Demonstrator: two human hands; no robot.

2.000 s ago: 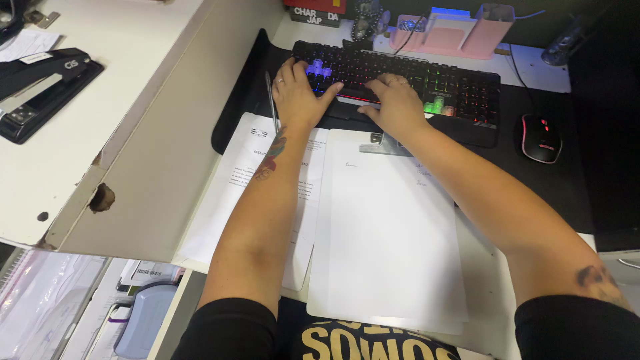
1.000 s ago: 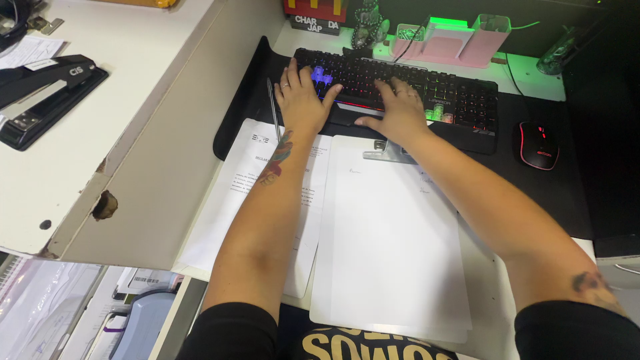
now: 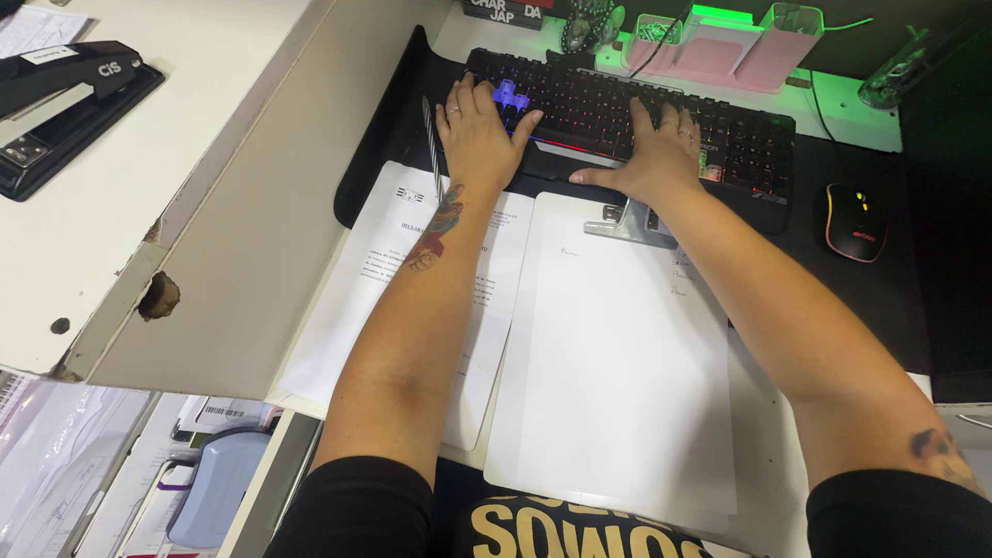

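Observation:
My left hand [image 3: 482, 136] lies spread over the left end of a black backlit keyboard [image 3: 589, 108], its fingertips on the keys beside a lit purple-blue cluster. Further right, my right hand [image 3: 659, 159] rests its fingers on the keys, the thumb out to the left over the front edge. Neither hand holds anything. Below the right hand is a clipboard with a metal clip [image 3: 632, 226] and a white sheet [image 3: 620, 364] bearing a little handwriting. A printed paper [image 3: 364, 263] lies partly under my left forearm, beside a thin metallic rod [image 3: 431, 147].
A black computer mouse [image 3: 855, 222] sits on the dark desk mat [image 3: 883, 302] at right. Pink desk organizers [image 3: 779, 48] stand behind the keyboard. A black stapler [image 3: 70, 108] is on the higher white surface at left, and papers [image 3: 77, 457] fill the space below it.
The organizer's light was blue two seconds ago and is green now. My fingers have shifted slightly on the keys.

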